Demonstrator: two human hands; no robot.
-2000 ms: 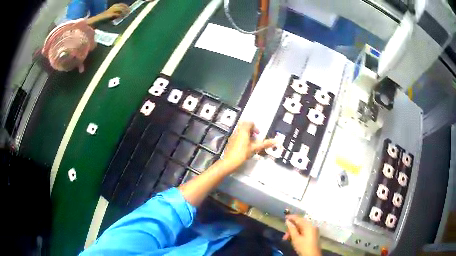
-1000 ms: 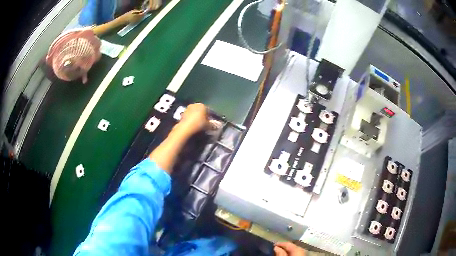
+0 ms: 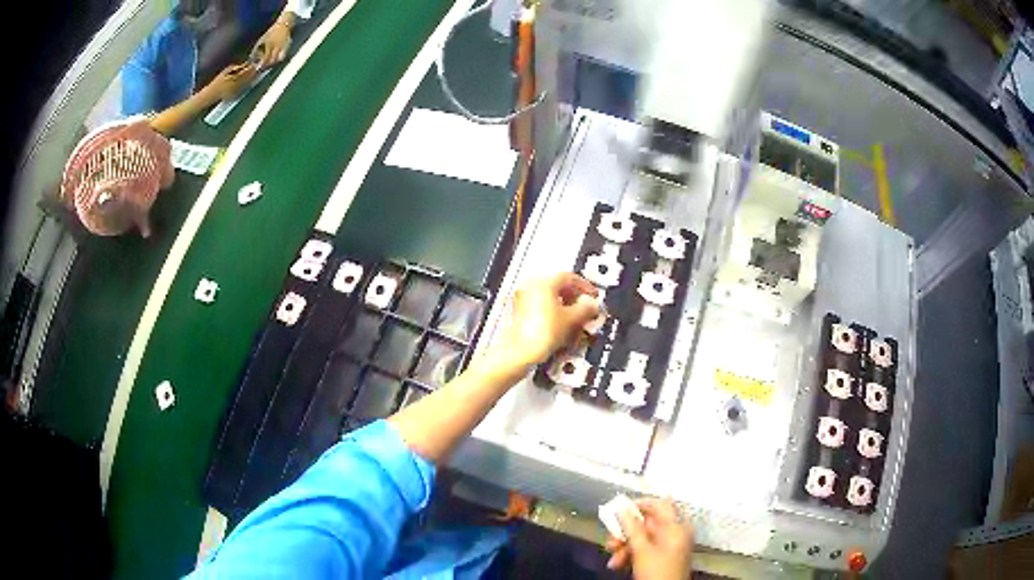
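Observation:
My left hand (image 3: 544,323) is over the left edge of the left black fixture (image 3: 627,326), its fingertips closed on a white square housing (image 3: 594,308) at an open spot in the left column. More white housings (image 3: 657,286) sit in the other nests. My right hand (image 3: 654,538) is at the machine bed's front edge, partly cut off by the bottom edge, and holds another white housing (image 3: 619,515). The black blister tray (image 3: 374,340) lies to the left, with several housings along its far end.
The white machine head (image 3: 703,68) stands over the far end of the left fixture. A full right fixture (image 3: 850,414) lies at the right. Single housings lie on the green belt (image 3: 227,244). Across it are a pink fan (image 3: 113,181) and a person in blue (image 3: 164,68).
My left hand has moved right from the tray to the left fixture. My right hand has come further into view with a housing. Fewer housings show in the tray's far row than two seconds ago.

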